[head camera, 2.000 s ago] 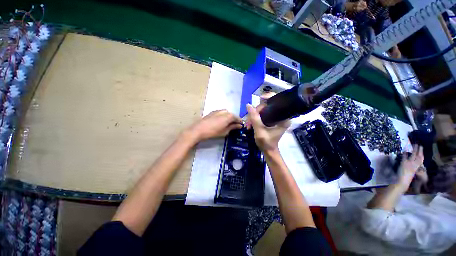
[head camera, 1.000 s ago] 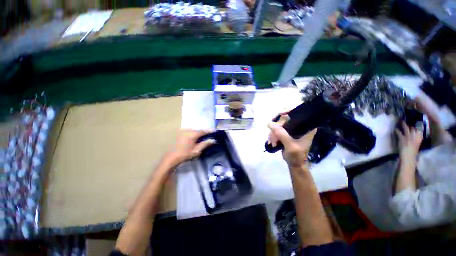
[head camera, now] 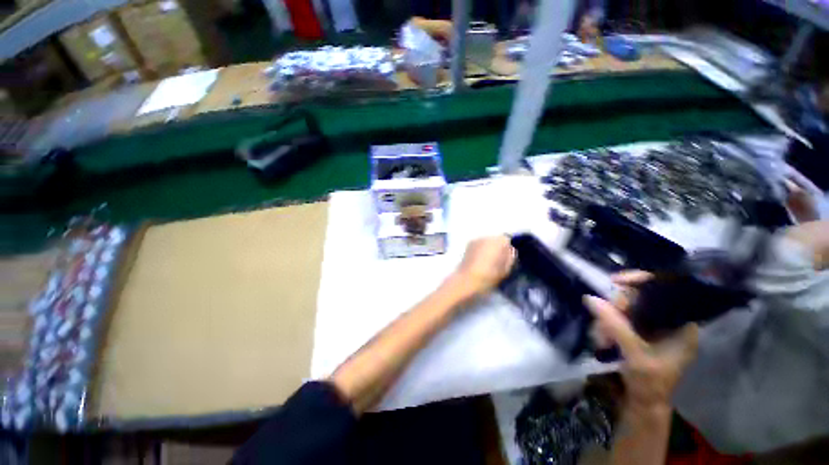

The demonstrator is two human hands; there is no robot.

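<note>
A glossy black housing [head camera: 552,295] lies tilted over the right part of the white sheet. My left hand [head camera: 488,262] grips its far left end. My right hand [head camera: 647,354] is at the right, blurred, holding the thick black electric screwdriver [head camera: 684,304], which lies tilted over to the right. My right thumb or fingers are close to the housing's near end; I cannot tell if they touch it. The screwdriver tip is not clear. Another black housing [head camera: 627,241] lies just behind, partly hidden.
The blue-and-white screw feeder [head camera: 409,202] stands on the white sheet [head camera: 364,300]. A heap of small metallic-black parts [head camera: 664,182] is at the back right. A black housing [head camera: 282,150] is on the green belt [head camera: 354,127]. A neighbour's sleeve [head camera: 782,272] is at right.
The housing and my left hand have moved right, away from in front of the feeder. My right hand and the screwdriver have moved right and nearer. The view has shifted, showing a housing on the belt.
</note>
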